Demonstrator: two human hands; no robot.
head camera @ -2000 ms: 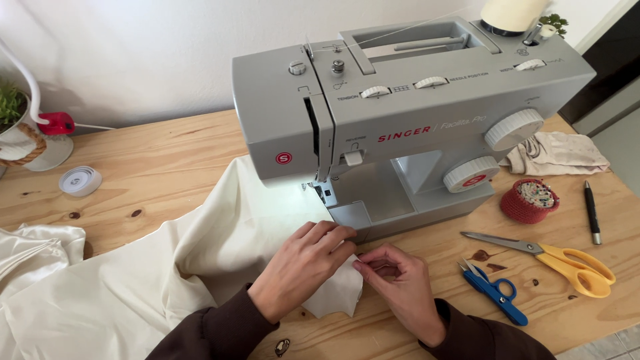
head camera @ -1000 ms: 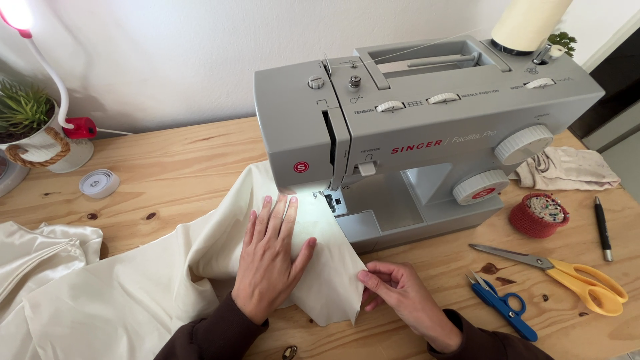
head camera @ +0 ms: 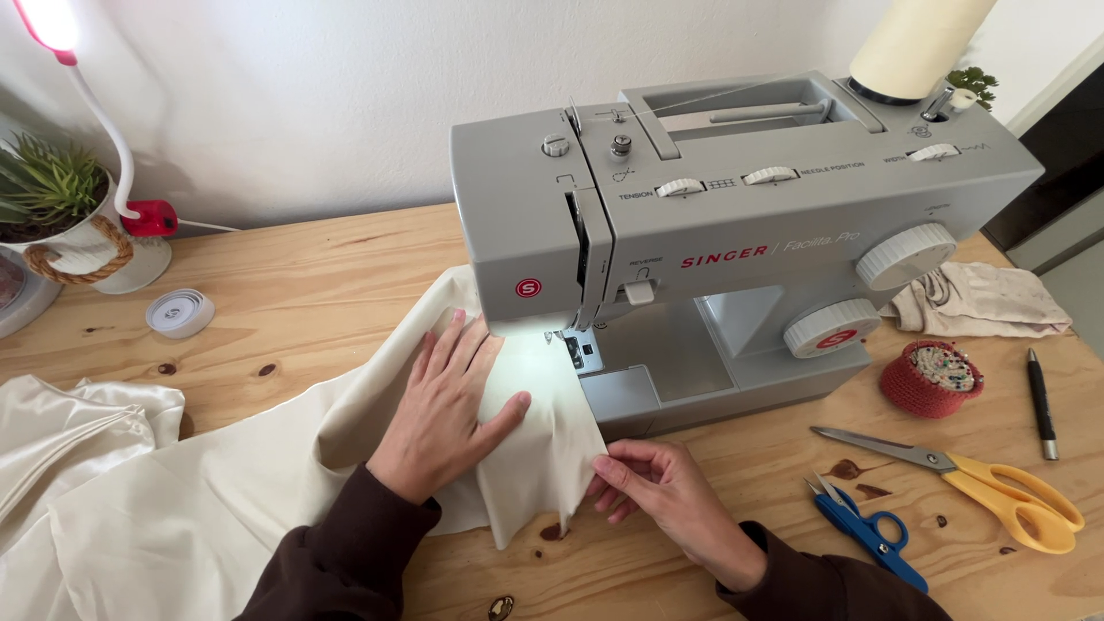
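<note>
A grey Singer sewing machine point(head camera: 750, 207) stands on the wooden table with its lamp lit over the needle area. Cream satin fabric point(head camera: 535, 431) runs under the head of the machine, its right edge beside the metal needle plate point(head camera: 583, 350). My left hand point(head camera: 453, 405) lies flat on the fabric with fingers spread, left of the presser foot area. The fabric's front right edge is pinched between thumb and fingers of my right hand point(head camera: 664, 496). More of the fabric spreads across the table to the left. The needle tip is too small to make out clearly.
Yellow-handled scissors point(head camera: 992, 492), blue thread snips point(head camera: 871, 530), a red pincushion point(head camera: 927, 388) and a black pen point(head camera: 1042, 405) lie at right. Folded cloth point(head camera: 979, 302) sits behind them. At left are a white tape roll point(head camera: 179, 313), a potted plant point(head camera: 129, 250) and a lit lamp point(head camera: 108, 129).
Two seconds ago my left hand was near my right hand at the fabric's right edge; it has moved left and flattened on the fabric. My right hand still pinches the edge.
</note>
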